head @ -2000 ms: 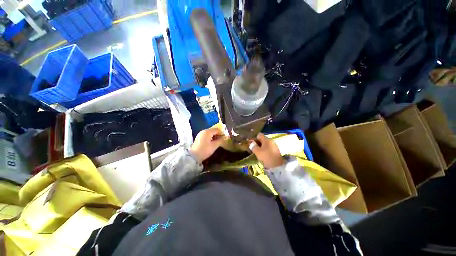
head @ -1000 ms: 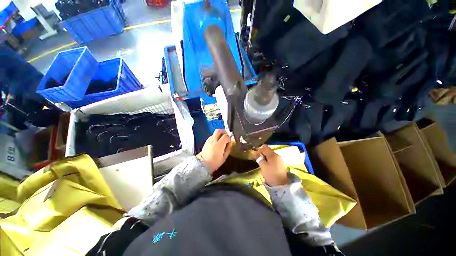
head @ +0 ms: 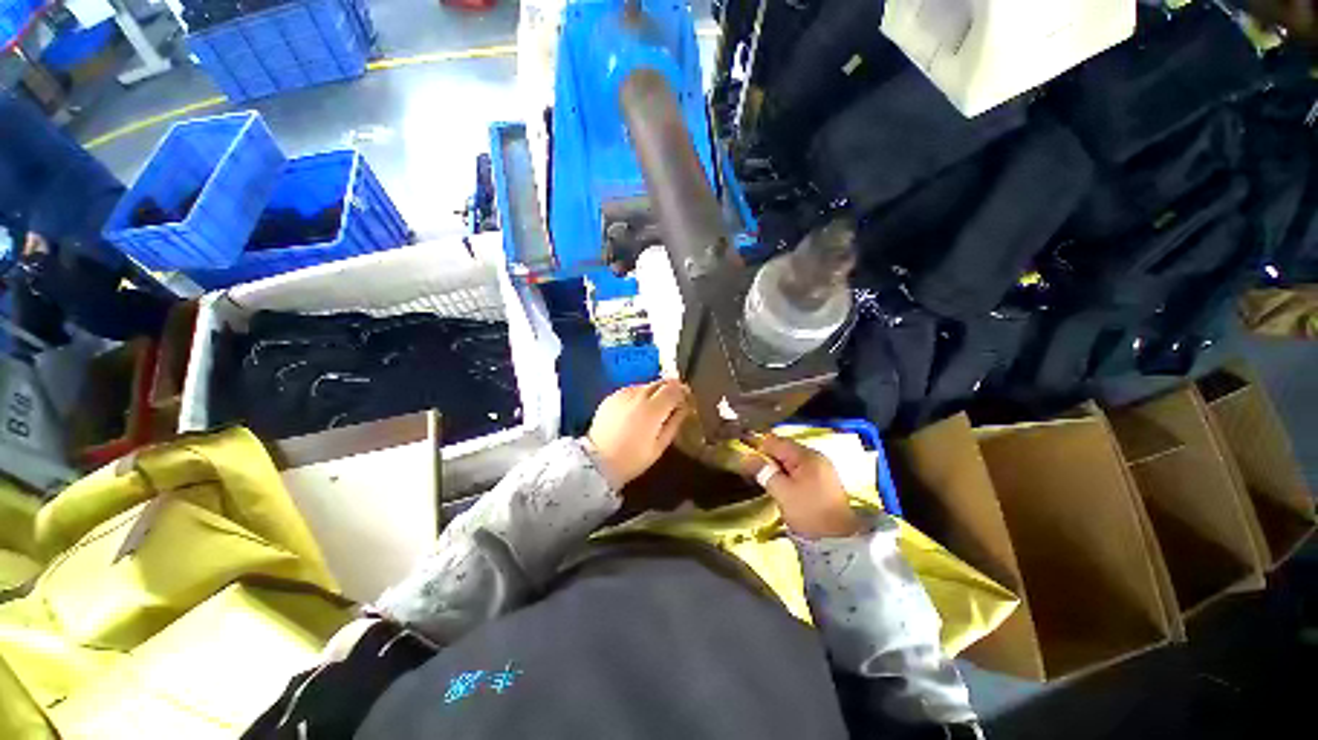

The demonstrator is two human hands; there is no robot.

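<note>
A yellow bag [head: 752,532] with a dark brown inside lies in front of me, its mouth under the dark press head [head: 752,362]. My left hand [head: 639,431] pinches the bag's rim at the left of the head. My right hand [head: 810,486] grips the rim at the right, just below the head; a pale wrap or ring shows on one finger. The head hides the rim between my hands. No fastener can be made out. A greyish clear cup [head: 797,307] sits on the head.
The blue press body [head: 607,130] stands ahead. A yellow bag stack [head: 174,578] and pale board [head: 369,506] are at left, with a white crate [head: 542,347] of black pieces behind. A blue bin [head: 885,470] and cardboard cartons [head: 1084,535] are at right. Part of a person [head: 72,275] shows far left.
The press and both hands appear farther right as the view shifts. Both hands still hold the bag rim at the head; the right fingers have moved slightly at the rim.
</note>
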